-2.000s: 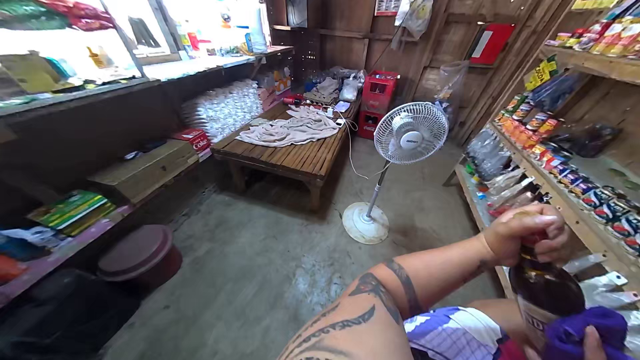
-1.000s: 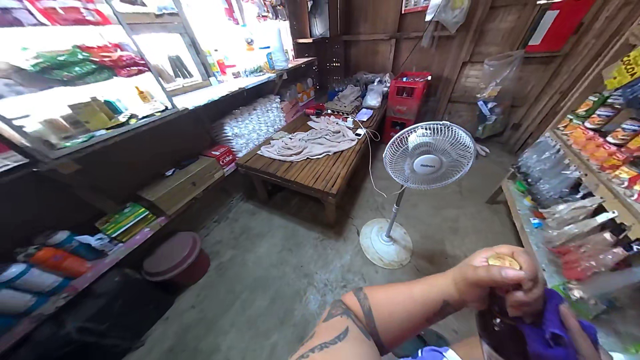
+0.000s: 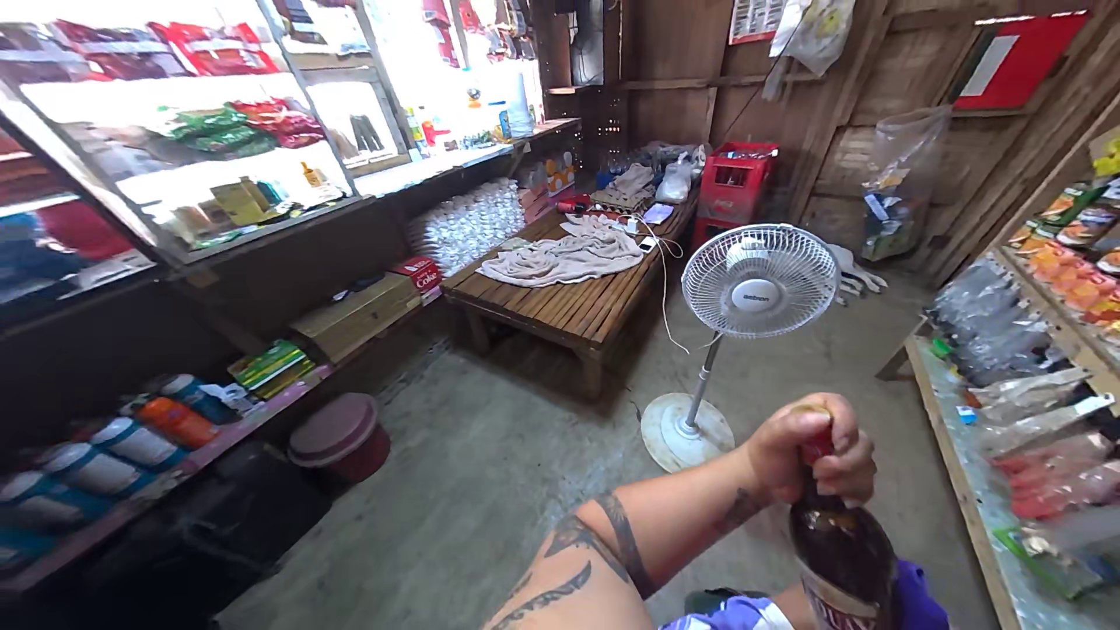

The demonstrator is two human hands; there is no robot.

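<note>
My left hand (image 3: 814, 451) is closed around the red-wrapped neck of a dark glass bottle (image 3: 844, 551), with its thumb near the cap. The bottle stands nearly upright at the lower right and bears a label with writing; its base is cut off by the frame edge. A purple cloth (image 3: 920, 599) shows beside and behind the bottle's lower part. My right hand cannot be made out. My tattooed left forearm crosses from the bottom middle, above purple and white patterned clothing (image 3: 731, 612).
A white stand fan (image 3: 759, 280) is just beyond my hand. Behind it are a low slatted wooden table (image 3: 560, 306) with a crumpled cloth (image 3: 573, 254) and red crates (image 3: 735, 188). Shelves of packets (image 3: 971, 490) line the right; a lidded bin (image 3: 341, 435) stands left.
The purple cloth is lower beside the bottle, and my right hand, seen on it earlier, no longer shows. My left hand remains at the bottle's neck. The view has turned right and back left.
</note>
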